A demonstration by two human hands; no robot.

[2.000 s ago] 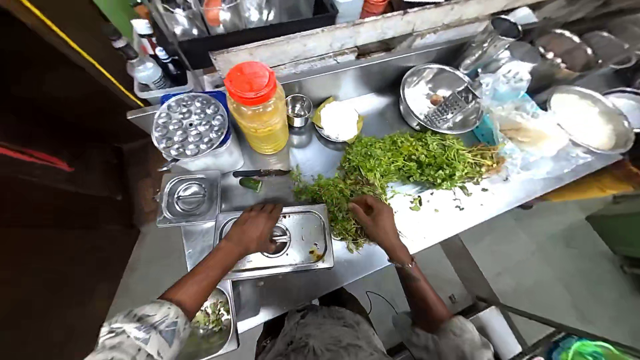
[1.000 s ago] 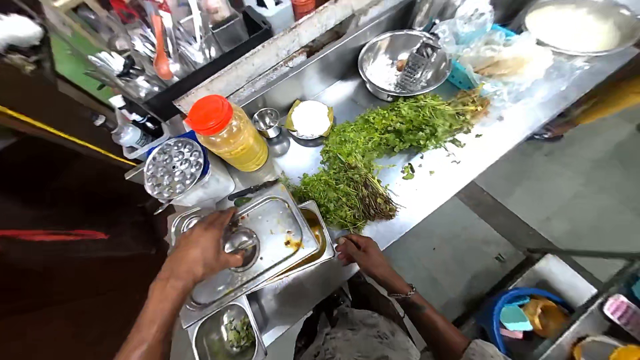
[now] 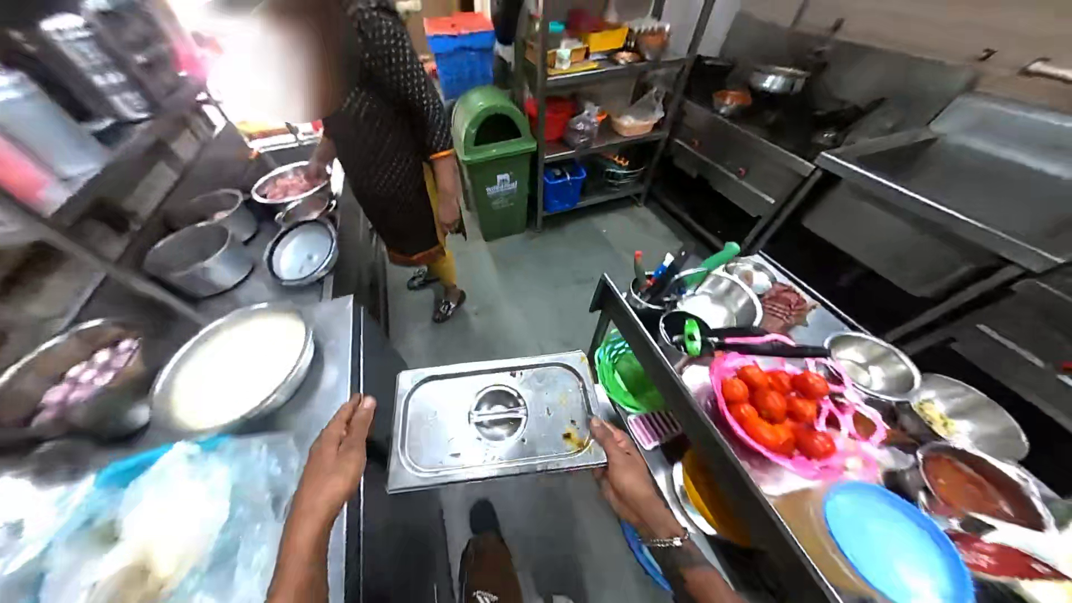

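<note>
A rectangular steel food pan with a steel lid (image 3: 536,402) is held out in front of me, above the floor. My right hand (image 3: 628,477) grips its right end, thumb on the rim by a yellow-brown smear on the lid. My left hand (image 3: 335,456) is a little apart from the pan's left end, fingers extended, over the edge of the left counter. The lid's recessed handle (image 3: 498,413) sits near its middle. What is inside the pan is hidden.
At left, a bowl of white batter (image 3: 239,368) and plastic bags (image 3: 193,519) lie on the counter. A person (image 3: 389,126) stands ahead by a green bin (image 3: 496,167). At right, a steel table holds a pink basket of tomatoes (image 3: 775,410) and a blue lid (image 3: 896,540).
The lidded pan has left the counter and is now in my right hand over the floor. My left hand has come off the lid's handle. The view has swung to the aisle.
</note>
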